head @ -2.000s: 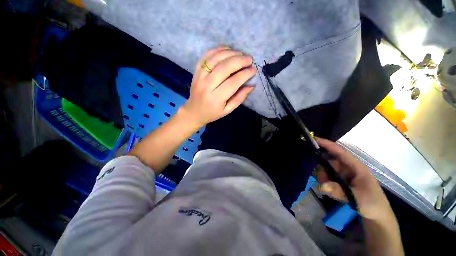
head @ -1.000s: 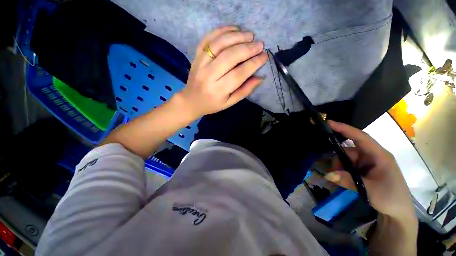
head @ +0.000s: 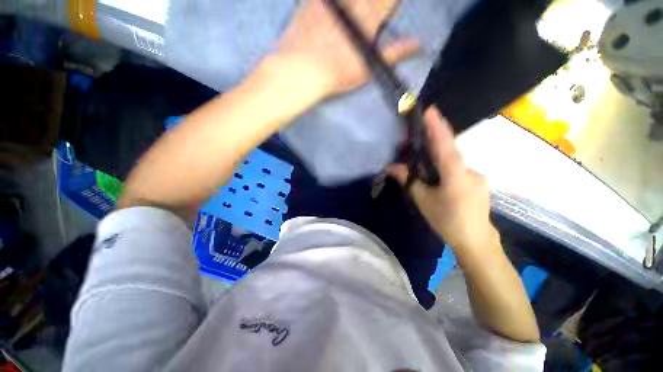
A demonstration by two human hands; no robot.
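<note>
The garment panel (head: 342, 142), pale grey side up, is blurred and hangs in a bent corner over my lap. Its dark part (head: 494, 58) lies to the right. My left hand (head: 331, 47) is over the panel near the top edge, blurred, with the thumb spread; whether it grips the cloth cannot be told. My right hand (head: 447, 174) is shut on the handles of the long black shears (head: 378, 69). The brass pivot shows, and the blades point up-left across my left hand. Their tips are not clear.
The white sewing machine head (head: 632, 43) is at the upper right, with an orange-yellow piece (head: 538, 123) on its bed. Orange tape (head: 84, 18) wraps the table edge at upper left. A blue perforated board (head: 251, 192) and blue basket (head: 222, 247) are left of my lap.
The shears and my right hand have moved up and left, and the blades have left the stitch lines. My left hand has moved up. The panel has shifted and bent, hiding the stitched opening.
</note>
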